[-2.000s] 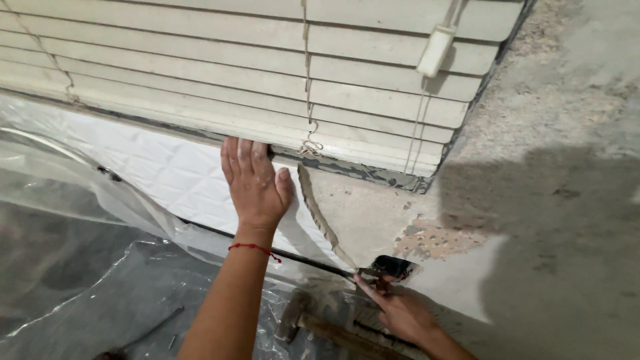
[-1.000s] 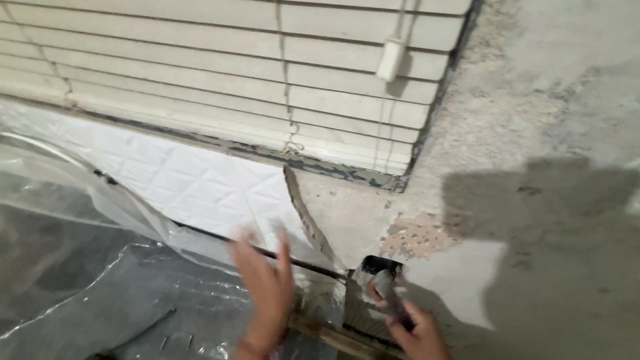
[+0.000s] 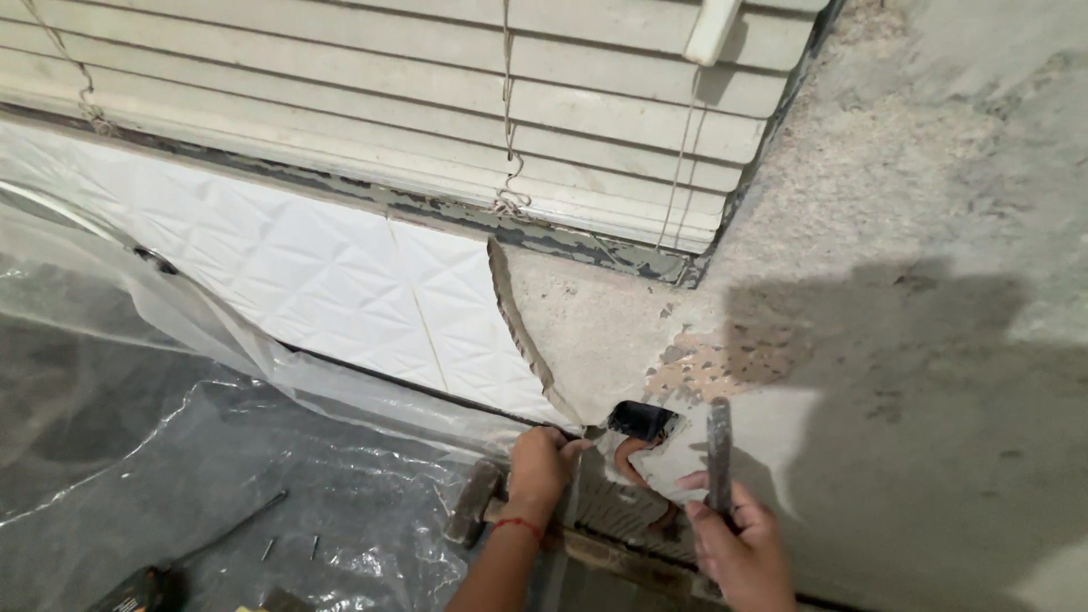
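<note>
My right hand (image 3: 738, 544) grips a grey metal bar, probably a cold chisel (image 3: 719, 455), which points up in front of the wall. The fingers of my left hand (image 3: 544, 467) touch the lower corner of the white relief-patterned tile (image 3: 463, 327); whether they pinch anything is hidden. A jagged edge of mortar runs along the tile's curved right side. Between my hands, a black electrical box (image 3: 642, 420) is set in the wall, with an orange corrugated conduit (image 3: 631, 463) curving down from it. Beside my left wrist lies a hammer, its metal head (image 3: 473, 503) partly behind my arm.
White blinds (image 3: 382, 102) hang over the window's worn frame (image 3: 595, 246). Clear plastic sheeting (image 3: 255, 459) covers the surface at lower left, with a screwdriver (image 3: 229, 531), two nails or screws (image 3: 270, 548) and a dark tool (image 3: 140, 591) on it. Bare rough wall (image 3: 918, 212) is at right.
My left hand has left the tile's upper edge and is now at its lower corner. My right hand has moved from beside the black box to the lower right, with the metal bar now upright.
</note>
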